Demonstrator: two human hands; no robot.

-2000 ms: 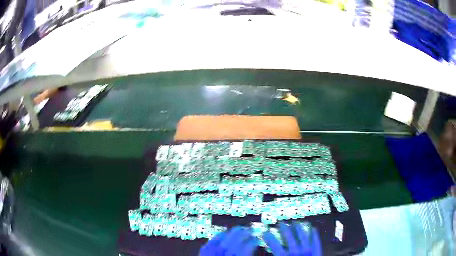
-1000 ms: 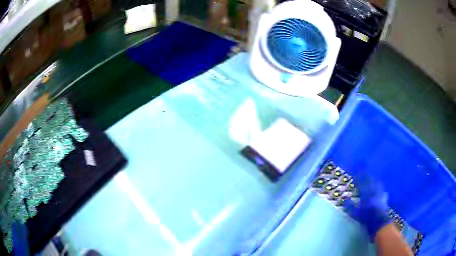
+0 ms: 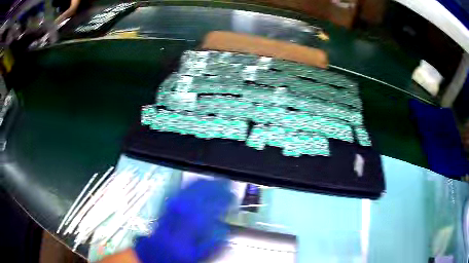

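My left hand, in a blue glove and blurred, is over the work spot at bottom centre; what its fingers hold cannot be told. My right hand is not in view. Rows of small green-and-white circuit boards cover the back and middle of a black foam sheet. A small pale piece lies apart on the foam's right side. A silvery plate lies right of my hand, partly hidden. A small dark piece lies just in front of the foam edge.
Many pale edge strips lie loose left of my hand. Pale blue-green sheets cover the bench front. An orange-brown board is behind the foam, a blue mat at right. Another person's arm shows at upper left.
The view has swung back left from the blue bin and fan to the foam. My right hand, earlier over panels in the bin, is out of view. The front row of boards has changed since the oldest frame.
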